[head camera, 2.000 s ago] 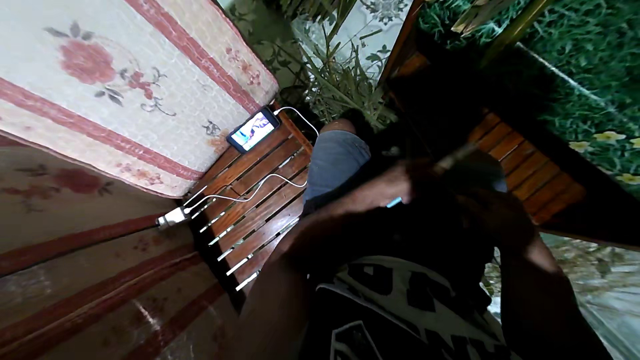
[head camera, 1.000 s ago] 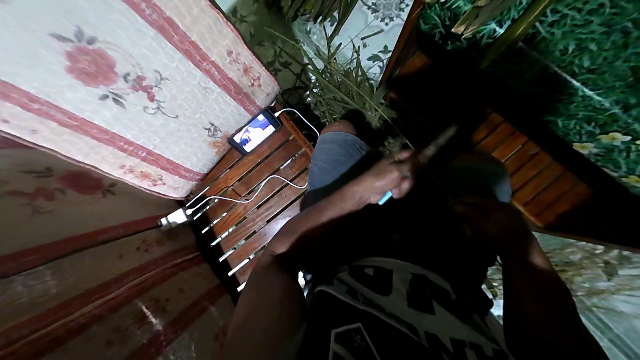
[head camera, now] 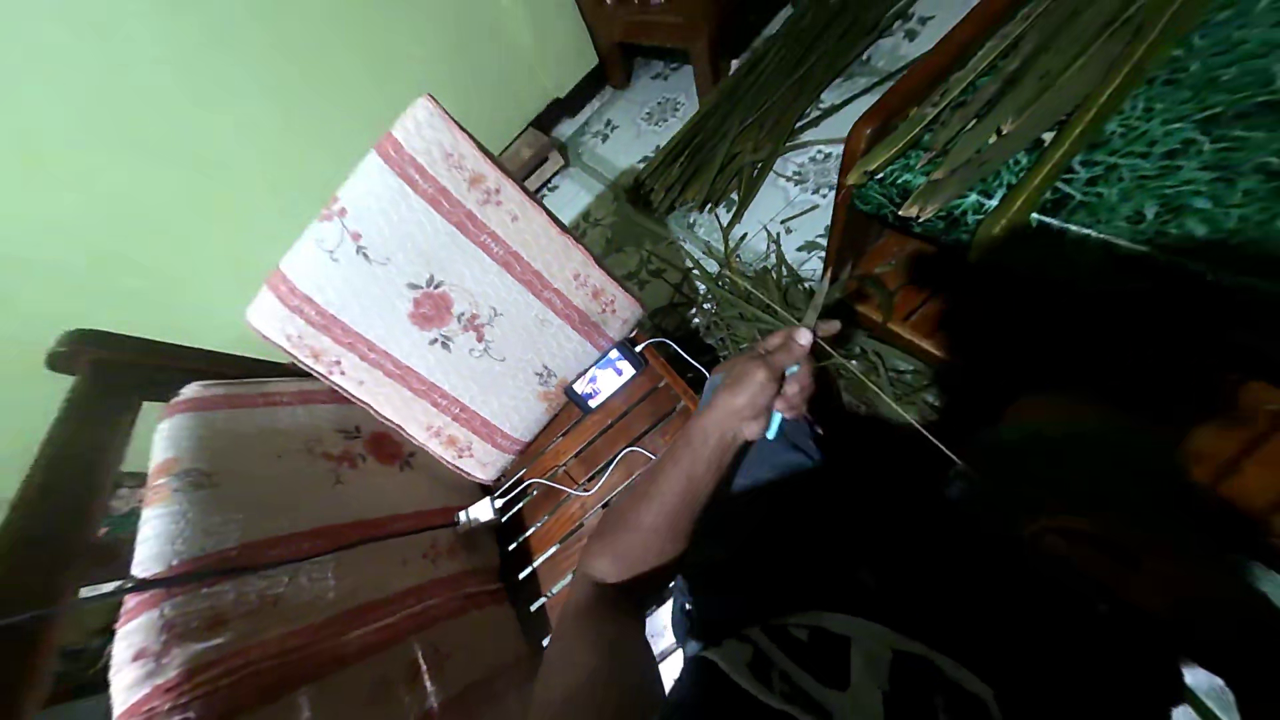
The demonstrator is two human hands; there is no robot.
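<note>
My left hand (head camera: 765, 385) is closed around a small knife with a light-blue handle (head camera: 775, 424). Its narrow blade (head camera: 820, 297) points up from the fingers. A thin leaf strip (head camera: 893, 405) runs past the fingertips, down to the right into deep shadow. My right hand is lost in that darkness, so its grip cannot be made out. Cut leaf scraps (head camera: 745, 290) lie in a heap on the floor just beyond my left hand.
A phone (head camera: 604, 377) with a lit screen and white cable rests on the slatted wooden seat (head camera: 640, 430), against a floral cushion (head camera: 440, 290). Long leaf strips (head camera: 770, 100) lie on the tiled floor. More leaves (head camera: 1010, 110) lie over a green patterned surface at the upper right.
The view has shifted, showing more wall and floor. My left hand has moved outward from my lap toward the scraps, still holding the knife.
</note>
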